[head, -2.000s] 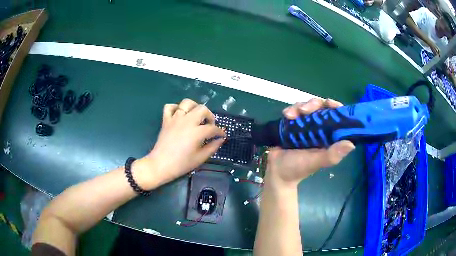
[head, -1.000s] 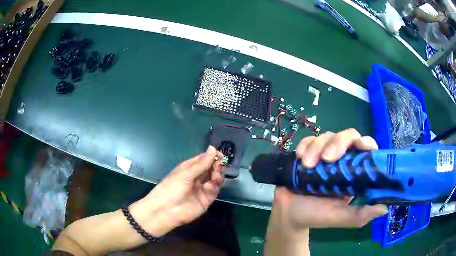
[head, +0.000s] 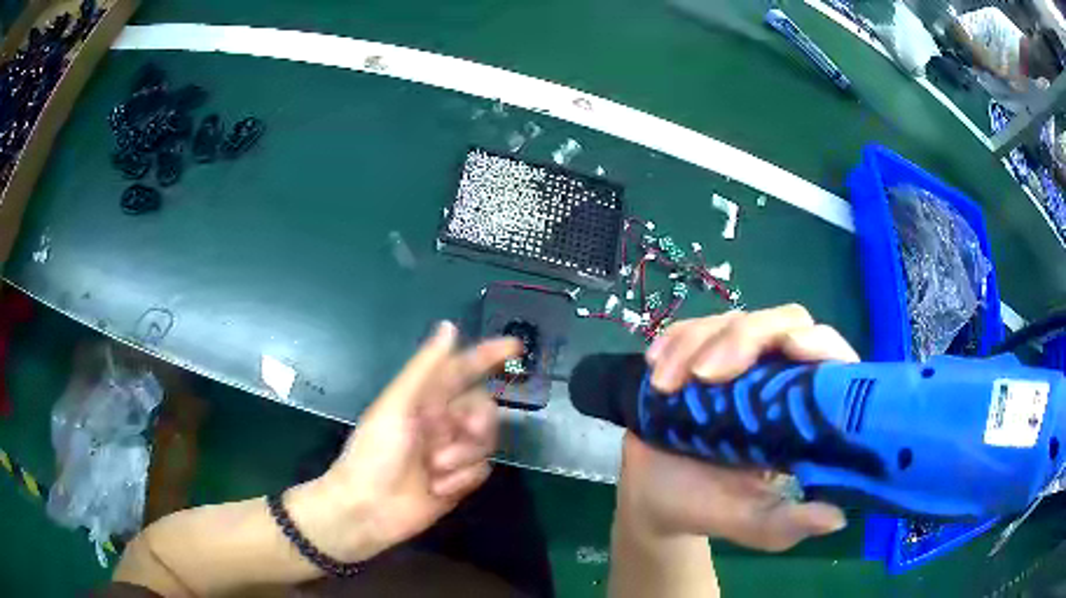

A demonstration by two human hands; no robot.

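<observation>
My right hand (head: 736, 444) is closed around the blue electric screwdriver (head: 842, 426), its black nose pointing left toward the jig. The black square jig (head: 499, 315) lies in front of me with a black plastic housing (head: 523, 339) in its recess; a small light part and wire show in it. My left hand (head: 427, 432) is at the jig's left edge, fingers apart and blurred, with nothing visible in it. The screw tray (head: 532, 222) lies just beyond the jig, its left part full of silvery screws.
Wired circuit boards (head: 672, 280) lie tangled right of the tray. Black housings (head: 164, 134) are piled at left. A blue bin (head: 867, 245) stands at right, a cardboard box (head: 73, 99) at far left. Clear scraps (head: 566, 150) lie above the tray.
The left hand moved from the screw tray to the jig, then opened its fingers and drew slightly left. The screwdriver moved down toward the jig's right side. The camera view shifted.
</observation>
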